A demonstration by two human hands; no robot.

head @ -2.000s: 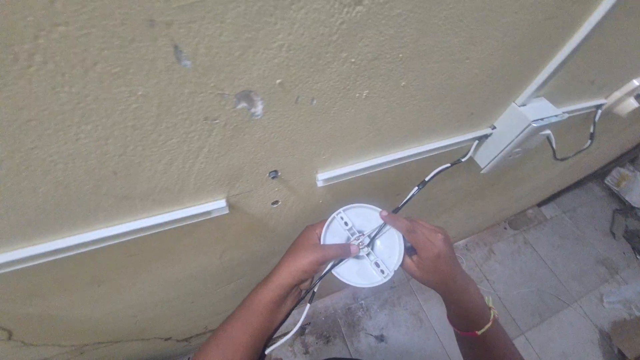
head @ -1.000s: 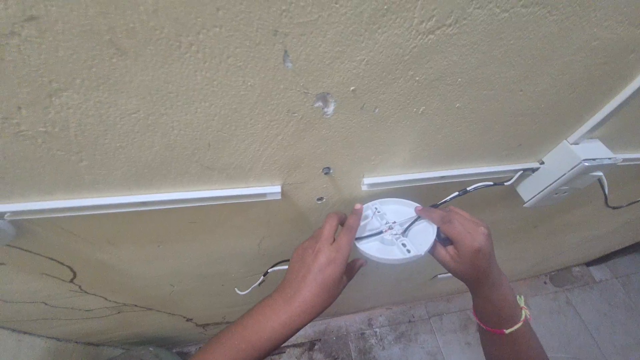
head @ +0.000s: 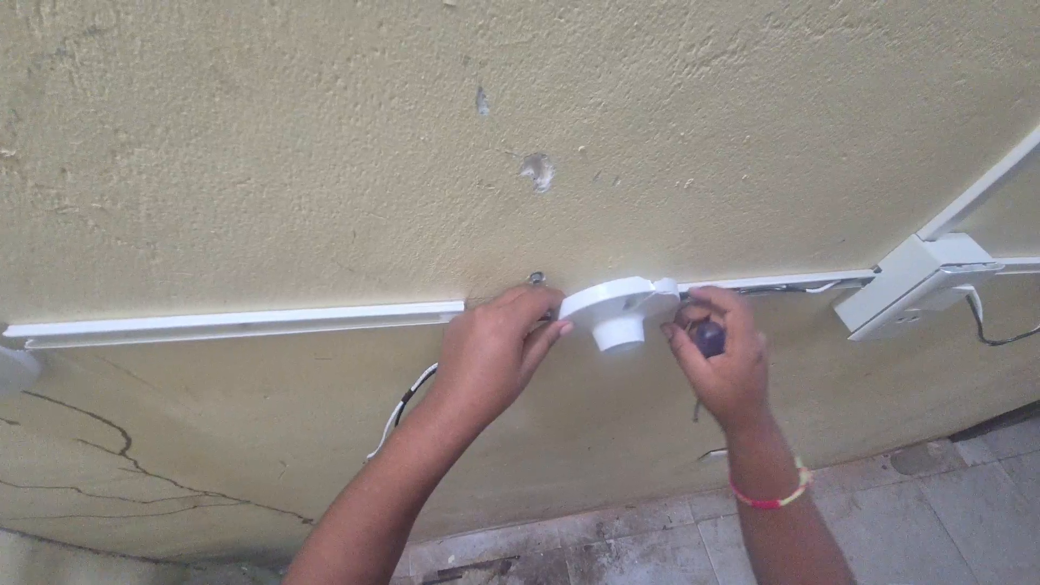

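Note:
A round white plastic lamp holder (head: 619, 313) is close to the wall between two lengths of white trunking, its socket facing outward and down. My left hand (head: 500, 345) pinches its left rim between thumb and fingers. At its right edge is my right hand (head: 723, 353), with a dark-handled tool, probably a screwdriver (head: 708, 339), held in the palm; whether its fingertips touch the holder is unclear. Black and white wires (head: 784, 288) run along the right trunking toward the holder. More wire (head: 402, 406) hangs beside my left forearm. The back of the holder is hidden.
Open white trunking (head: 244, 322) lies along the wall at left, and another length (head: 821, 279) leads right to a white switch or socket box (head: 914, 284). A drilled hole (head: 536, 278) shows above my left hand. The wall is cracked at lower left, above a tiled floor (head: 894, 520).
The lamp holder has turned over, from its inner side showing to its socket side showing, and has moved up to the wall at the gap between the trunking lengths.

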